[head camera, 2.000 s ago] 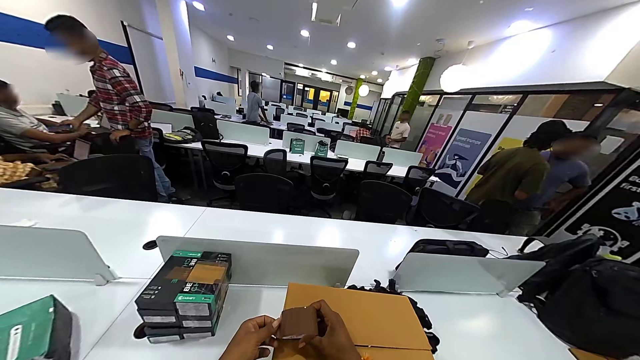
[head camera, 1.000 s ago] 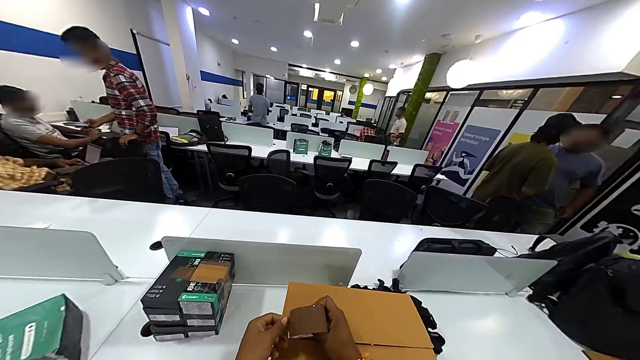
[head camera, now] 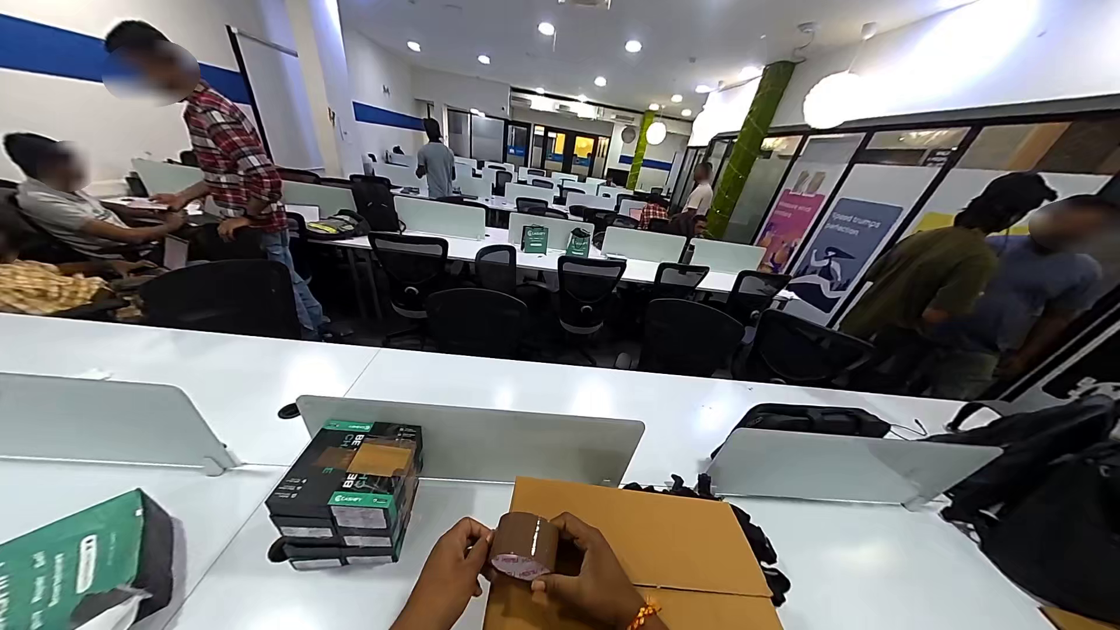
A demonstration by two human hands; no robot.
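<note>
A roll of brown packing tape is held up over a cardboard box, its inner core facing down toward me. My right hand grips the roll from the right, thumb at its lower edge. On the left side, the fingertips and thumb of my left hand pinch at the roll's edge. The cardboard box lies on the white desk beneath both hands, with a seam across its top.
Stacked black and green boxes stand left of the cardboard box. A green package lies at the lower left. Low desk dividers run behind. Black cables lie behind the cardboard box; a black backpack is at right. Several people are farther off.
The tape roll has been turned in my hands, so its core now shows. Both hands remain over the cardboard box.
</note>
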